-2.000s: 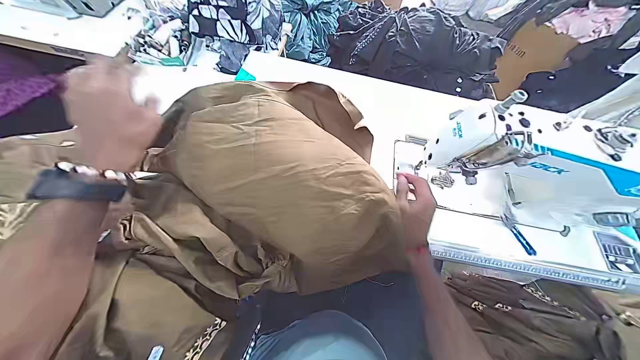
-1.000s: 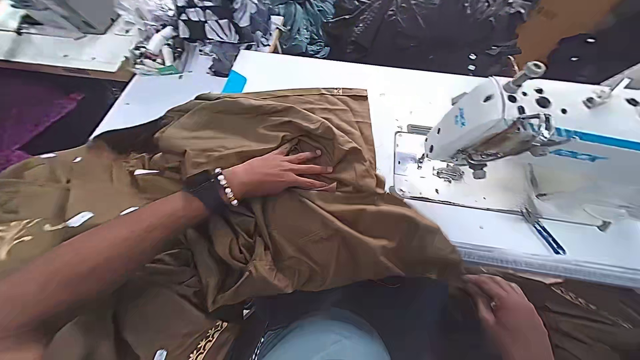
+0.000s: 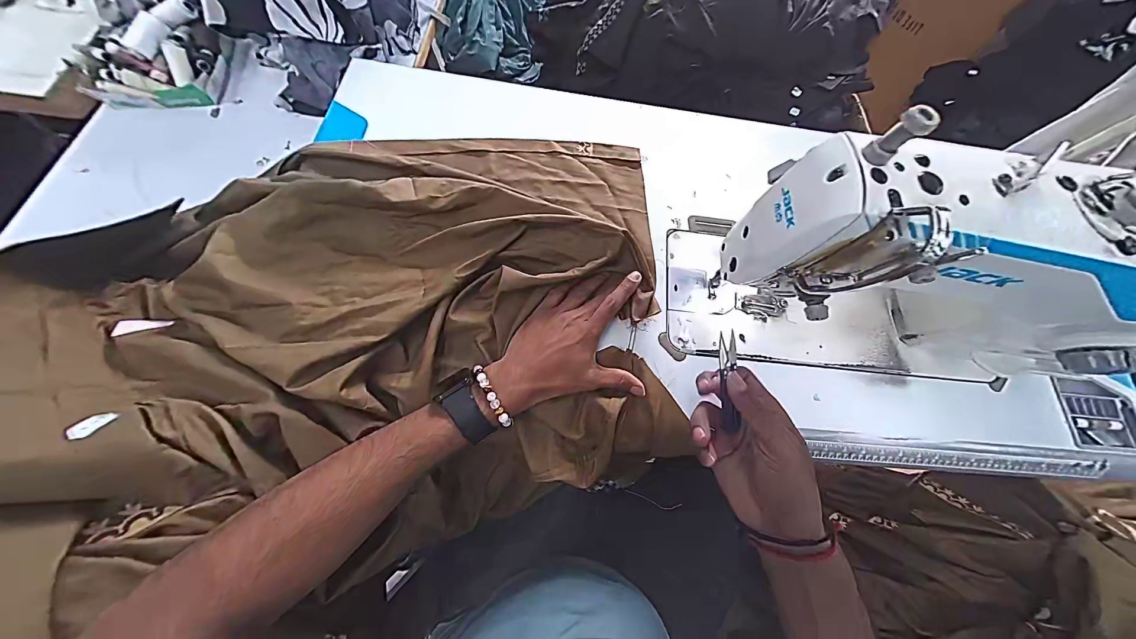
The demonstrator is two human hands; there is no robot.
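Observation:
My left hand point(image 3: 568, 342) lies flat on a brown cloth garment point(image 3: 382, 240), fingers spread, close to the garment's right edge. A dark watch and a beaded bracelet are on that wrist. In my right hand point(image 3: 754, 444) are small thread snips point(image 3: 729, 382), blades pointing up and away from me, just in front of the metal needle plate point(image 3: 799, 337). The white Jack sewing machine point(image 3: 808, 213) stands to the right of the garment, its needle area over the plate. Part of the garment hangs over the table's front edge.
A measuring scale point(image 3: 958, 457) runs along the front edge of the white table point(image 3: 497, 106). Thread spools point(image 3: 169, 53) fill a tray at the back left. Dark garments point(image 3: 710, 53) are heaped behind the table. More brown embroidered cloth point(image 3: 958, 550) lies at the lower right.
My right hand has come up from the garment's lower right corner and now holds the snips. My left hand has moved toward the garment's right edge. The cloth lies flatter than two seconds ago.

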